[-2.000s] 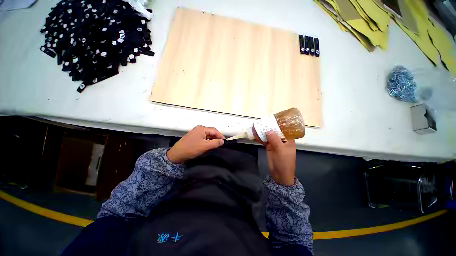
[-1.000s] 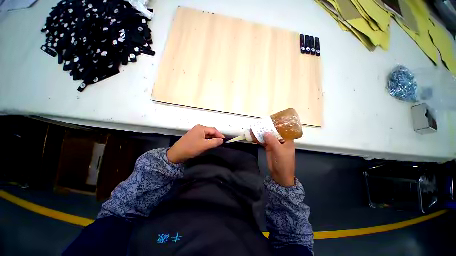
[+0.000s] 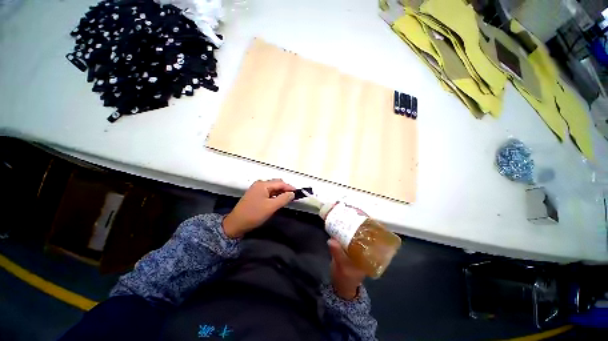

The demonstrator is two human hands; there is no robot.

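My left hand (image 3: 261, 206) pinches a black tab (image 3: 303, 193) by one end, just in front of the table's near edge. My right hand (image 3: 347, 263) holds the glue bottle (image 3: 363, 241), which is tilted with its base to the lower right. The bottle's pale nozzle points up-left at the black tab; whether it touches cannot be told. The board (image 3: 307, 120) lies on the table beyond my hands. A row of several glued tabs (image 3: 405, 105) lies side by side at its far right corner.
The pile of tabs (image 3: 143, 56) lies left of the board, with white crumpled plastic (image 3: 203, 14) behind it. Yellow cut pieces (image 3: 460, 53) lie far right. A silvery-blue heap (image 3: 514, 160) and a small open box (image 3: 541, 205) are at the right.
The view has turned and shifted. The bottle's base has swung down toward me, and my right hand is lower. More of the black tab shows beyond my left fingertips.
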